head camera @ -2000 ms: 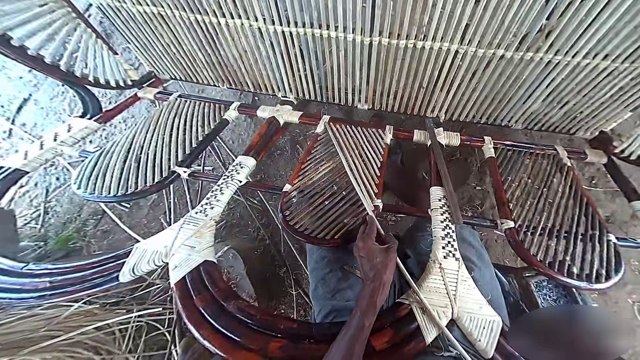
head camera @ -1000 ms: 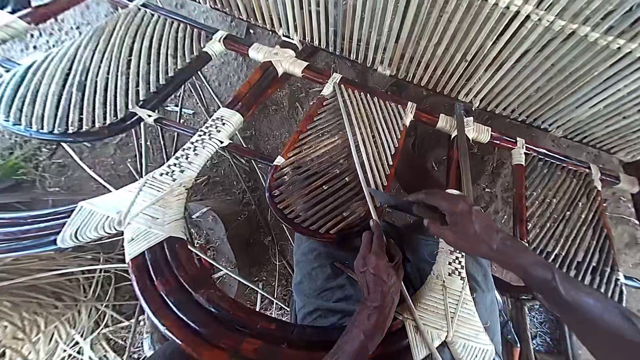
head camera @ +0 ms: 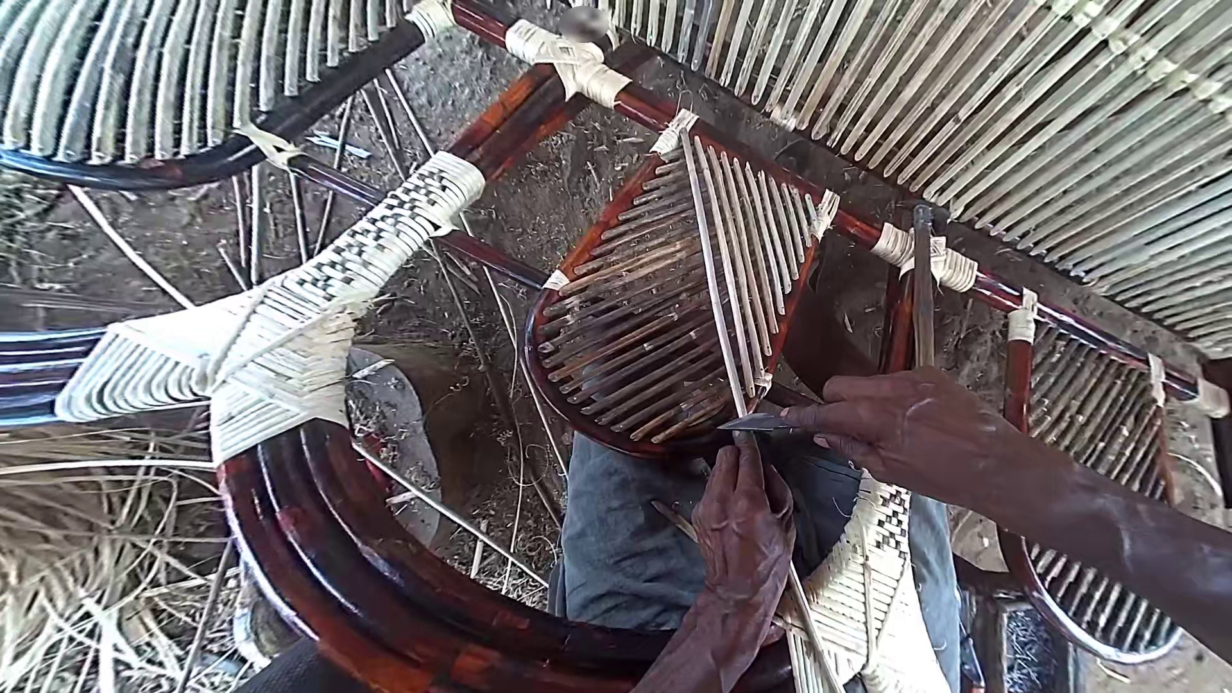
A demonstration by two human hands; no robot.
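Observation:
A long thin cane rod [head camera: 713, 279] lies over a slatted oval panel [head camera: 626, 327] framed in red-brown cane. My left hand [head camera: 743, 525] grips this rod just below the panel's lower edge, and the rod's lower part runs on past the hand. From the right comes my right hand [head camera: 895, 423], holding a knife [head camera: 758, 422] whose blade lies across the rod, just above my left fingertips. Pale slats slant over the panel's upper right part, beside the rod. The knife's handle is mostly hidden in my right hand.
Thick bent cane rails [head camera: 385, 558] curve at lower left, joined by a black-and-white woven binding [head camera: 385, 231]. A large slatted panel [head camera: 1020, 115] spans the upper right. Another oval panel [head camera: 1097, 472] stands at right. Loose fibre strips [head camera: 96, 577] lie on the ground at lower left.
Two seconds ago only my left hand showed at the rod. My right hand has since come in from the right with the knife, and its blade is now across the rod.

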